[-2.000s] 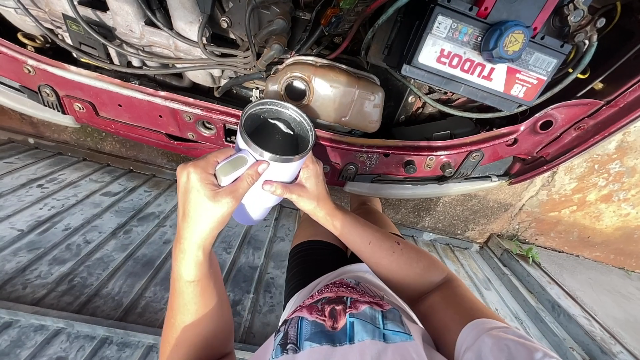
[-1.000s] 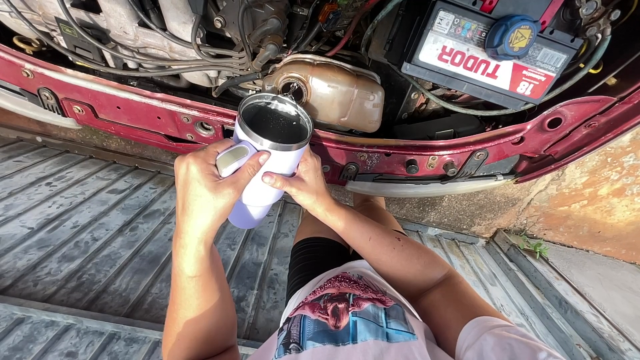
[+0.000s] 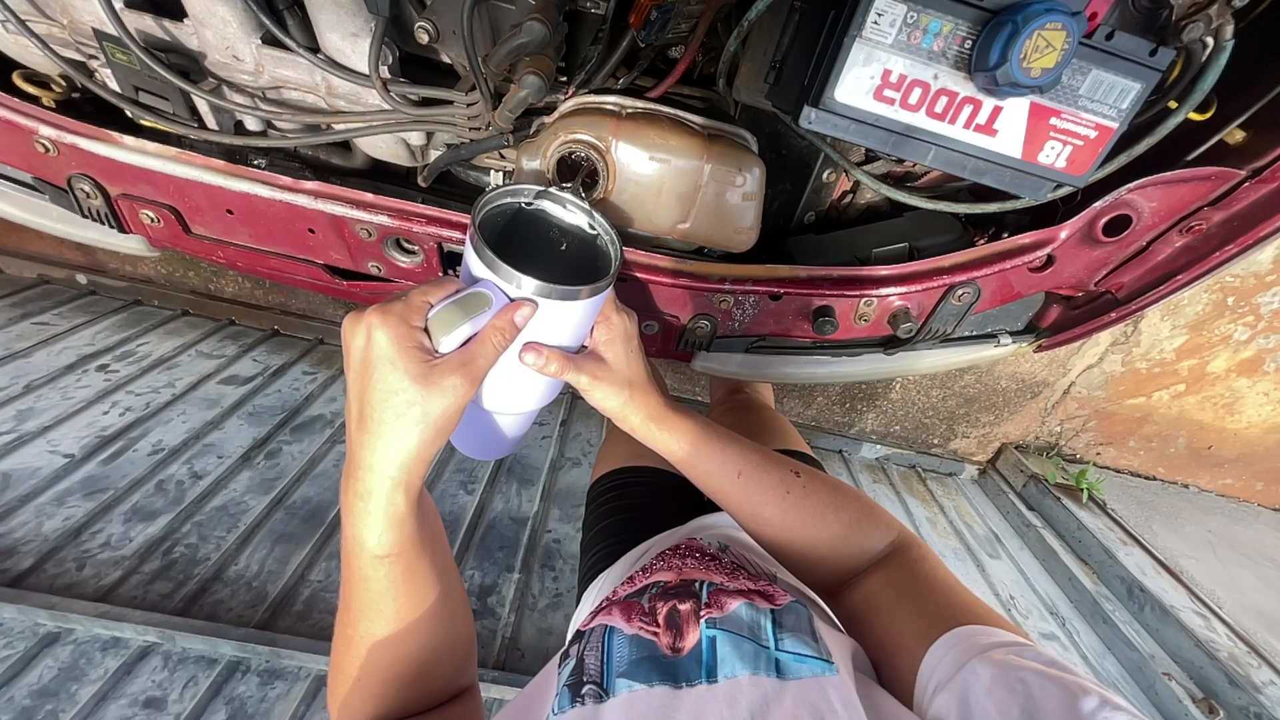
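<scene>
A lilac insulated tumbler (image 3: 535, 345) with a steel rim is tilted toward the engine bay, and liquid runs from its lip into the round uncapped neck of a brownish translucent coolant expansion tank (image 3: 690, 180). My left hand (image 3: 415, 350) grips the tumbler's handle. Against the tumbler's right side, my right hand (image 3: 605, 365) supports it, with the thumb across the front and the other fingers hidden behind. A blue cap (image 3: 1025, 48) with a yellow warning label lies on top of the car battery (image 3: 975, 110).
The dark red front crossmember (image 3: 290, 240) of the car runs below the tank. Black cables (image 3: 330, 125) cross the engine at the left. A ribbed metal surface (image 3: 200, 430) lies below the car, and a small green plant (image 3: 1085, 480) grows at the right.
The tumbler has tipped further toward the tank, and its rim now meets the view of the open neck. A stream of liquid shows at the lip. Both hands have kept their hold.
</scene>
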